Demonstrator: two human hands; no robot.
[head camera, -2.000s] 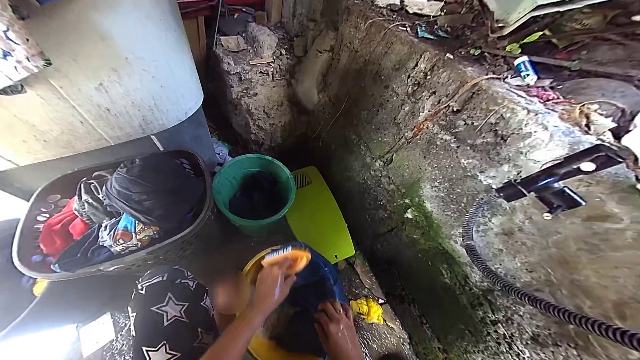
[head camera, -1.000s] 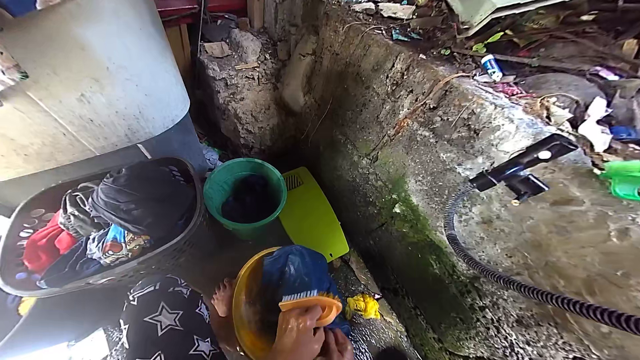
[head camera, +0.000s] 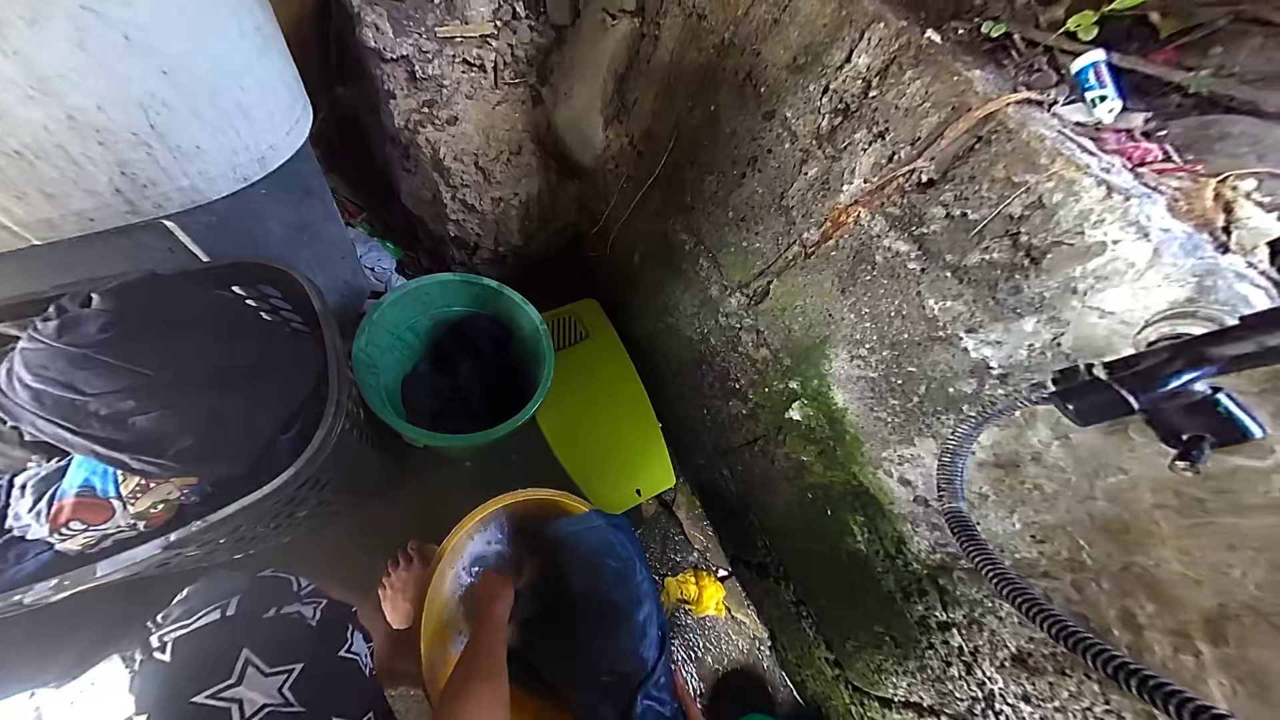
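Observation:
A yellow basin (head camera: 440, 610) stands at the bottom centre with a wet dark blue cloth (head camera: 610, 600) draped over its right side. My left hand (head camera: 490, 595) reaches into the basin at the cloth's left; its fingers are blurred and partly hidden, and no brush can be made out there. Only a sliver of my right hand (head camera: 686, 695) shows at the bottom edge, against the right side of the cloth. Whitish suds or water line the basin's inner left wall.
A green basin (head camera: 385, 350) holding dark cloth stands behind, beside a lime-green plastic panel (head camera: 610, 410). At left is a laundry basket (head camera: 320, 400) heaped with clothes. A rough wall (head camera: 850, 330) rises at right; a yellow crumpled item (head camera: 695, 593) and a bare foot (head camera: 405, 585) flank the basin.
The orange brush in my left hand a second ago is no longer visible. My left hand has moved from on top of the blue cloth to the basin's left inside. The view has shifted closer.

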